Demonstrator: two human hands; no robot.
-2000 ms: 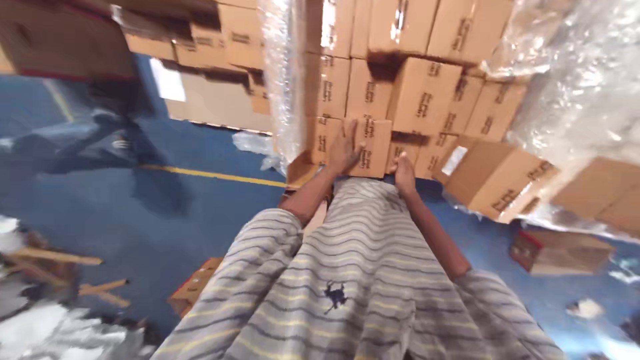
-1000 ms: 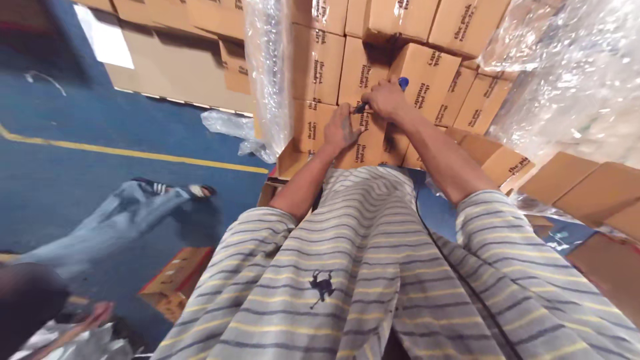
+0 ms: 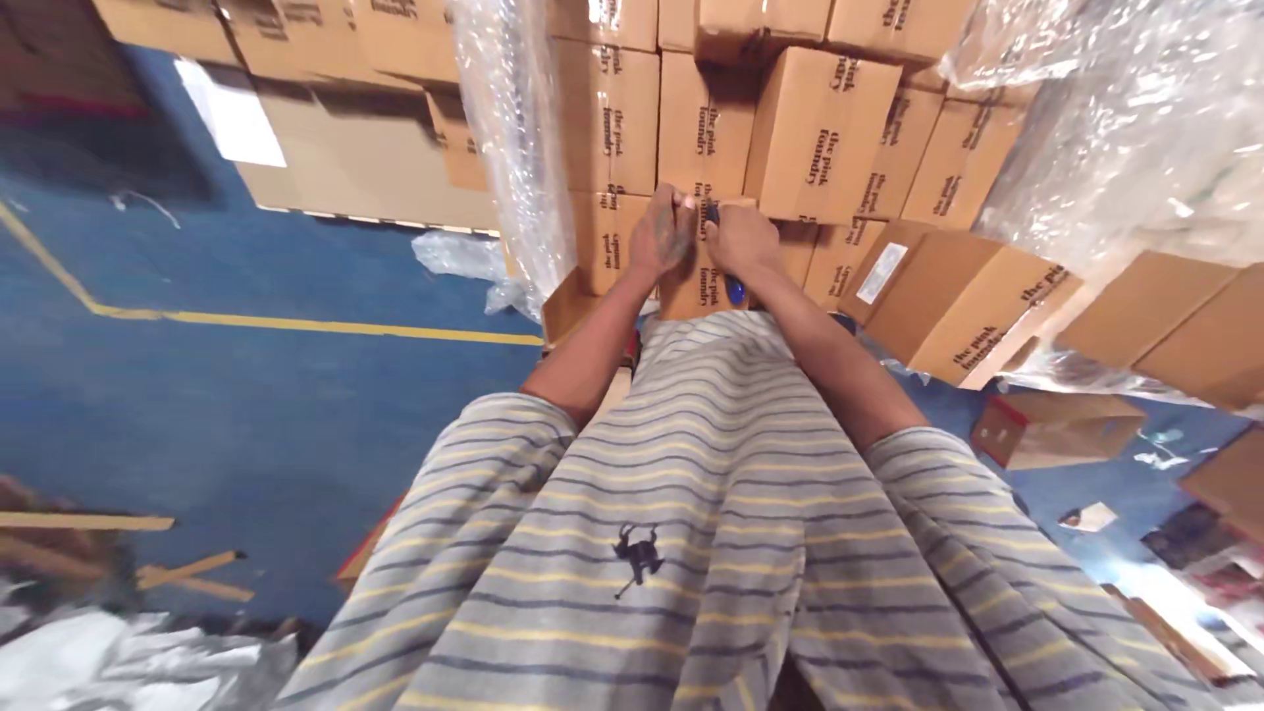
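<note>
Both hands are at the near cardboard box [image 3: 707, 281], just in front of my torso. My left hand [image 3: 664, 232] rests on the left part of its top with the fingers bent. In my right hand [image 3: 744, 237] is a blue-handled tool [image 3: 735, 290], its handle end showing below the palm; its working end is hidden, so its kind cannot be told. Printed cardboard boxes stand packed in rows beyond, among them a taller one [image 3: 825, 138] to the right of my hands.
Clear plastic wrap [image 3: 513, 148] hangs left of the boxes, and more wrap [image 3: 1096, 128] lies at the right. A tilted carton [image 3: 953, 296] stands right of my arm. Yellow tape [image 3: 346, 326] marks the blue floor. Wooden strips [image 3: 193, 571] and white wrapping material [image 3: 128, 657] lie lower left.
Two seconds ago no tool was visible; a blue-handled tool then shows at my right hand. My right hand has moved nearer my body since one second ago. The person at the left is out of view.
</note>
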